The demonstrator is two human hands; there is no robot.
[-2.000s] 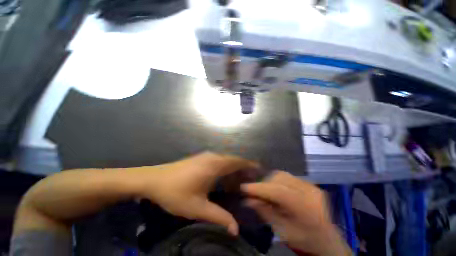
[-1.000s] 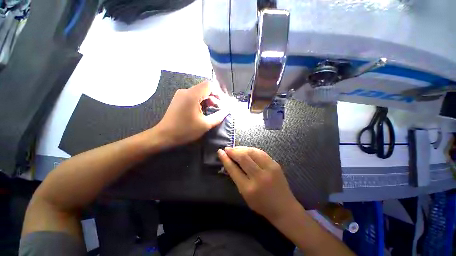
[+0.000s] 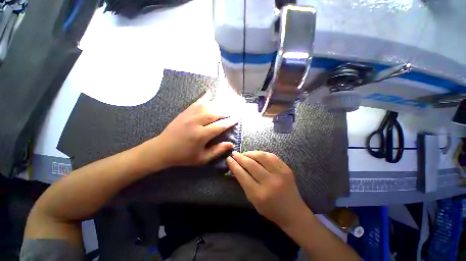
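A large dark grey-brown garment panel (image 3: 138,125) with a curved cut-out lies on the white table under the machine head. A small dark folded strip (image 3: 234,136) lies on it below the glare at the needle area, its right edge pale. My left hand (image 3: 196,135) lies over the strip's left side, fingers pressing on it and partly hiding it. My right hand (image 3: 265,186) pinches the strip's lower end between thumb and fingertips. The needle and presser foot are lost in bright glare.
The white sewing machine (image 3: 383,41) with its shiny metal loop (image 3: 292,61) stands above the work. Black scissors (image 3: 387,136) and a grey bar (image 3: 428,162) lie at the right. A printed ruler (image 3: 378,184) runs along the front edge. Dark cloth (image 3: 38,92) hangs at the left.
Since one second ago my left hand has moved down and flattened over the strip. My right hand stays at the lower end. Earlier both hands were together off the table's front edge.
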